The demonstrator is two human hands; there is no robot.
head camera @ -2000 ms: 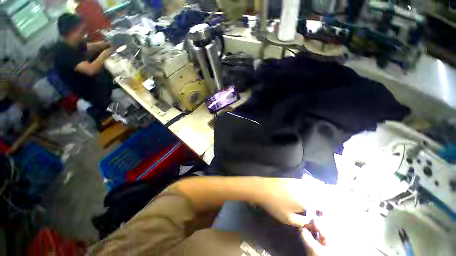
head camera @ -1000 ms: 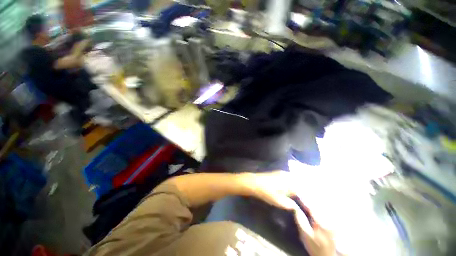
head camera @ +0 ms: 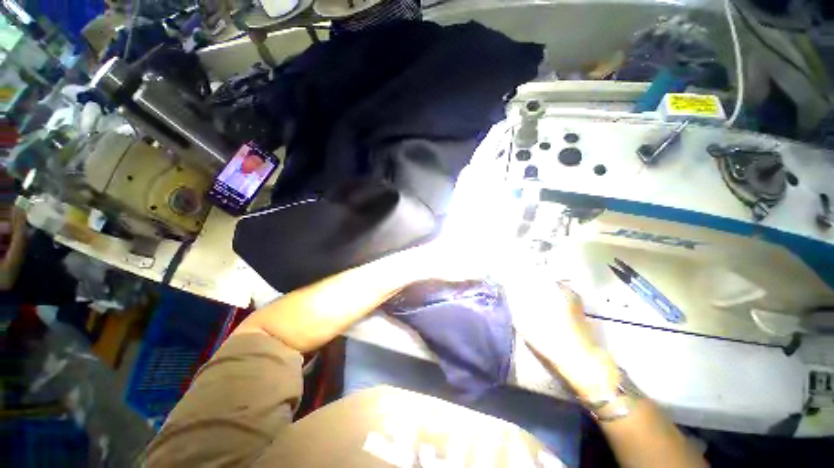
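The black garment piece [head camera: 393, 101] lies in a large heap on the table left of the sewing machine. A smaller navy piece [head camera: 462, 334] hangs over the table's front edge between my hands. My left hand [head camera: 457, 256] reaches to the needle area and is washed out by glare, so its fingers cannot be made out. My right hand [head camera: 567, 338] lies right of the navy piece, also in glare; its grip cannot be told. The white lockstitch machine [head camera: 654, 239] with "JACK" lettering stands to the right. Blue-handled thread snips [head camera: 647, 291] lie on it.
A lit smartphone [head camera: 244, 177] leans near the steel flask [head camera: 174, 114]. A beige second machine [head camera: 137, 187] stands at the left. A blue crate [head camera: 169, 352] is on the floor at the left. A small box with a yellow label [head camera: 692, 106] sits on the machine's far side.
The view has swung right, showing more of the machine. The navy piece now shows between my hands. My right forearm and wrist have come into view.
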